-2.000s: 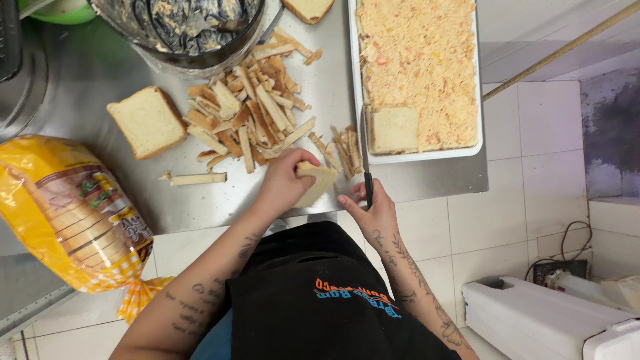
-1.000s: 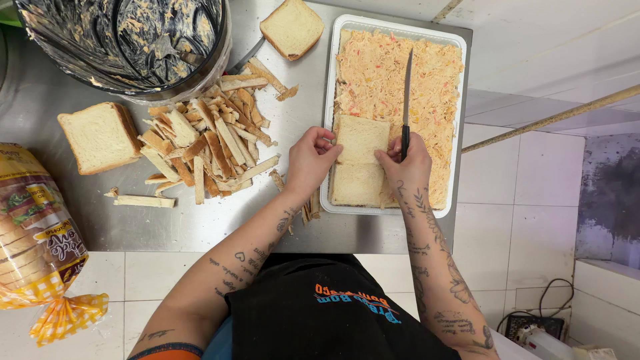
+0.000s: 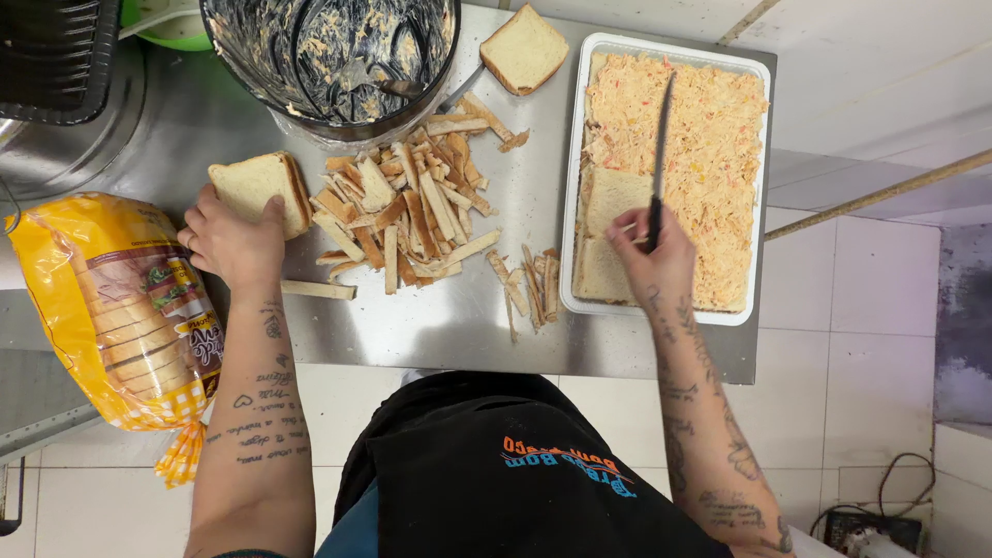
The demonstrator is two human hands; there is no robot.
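My left hand (image 3: 236, 240) rests on a stack of bread slices (image 3: 260, 186) at the left, fingers and thumb at its sides. In my right hand (image 3: 659, 244) a knife (image 3: 663, 147) is held by its black handle, the blade pointing away over the filling. Beneath it, a white tray (image 3: 577, 155) holds a shredded orange-white filling (image 3: 709, 155). Two crustless bread slices (image 3: 601, 271) lie on the tray's left side, near my right fingers. A pile of cut crusts (image 3: 411, 209) lies between my hands, with a smaller group of crust strips (image 3: 540, 283) beside the tray.
A black bowl (image 3: 329, 128) smeared with filling, with a utensil inside, stands behind the crusts. More bread with crust (image 3: 525, 50) lies right of it. A yellow bag of sliced bread (image 3: 124, 325) sits at the left edge, below a black ribbed tray (image 3: 54, 62). The steel table (image 3: 434, 333) ends before my apron.
My left hand has left the slices on the tray and reached left to the bread stack. A second crustless slice lies on the filling, where one lay two seconds ago. The knife stays in my right hand.
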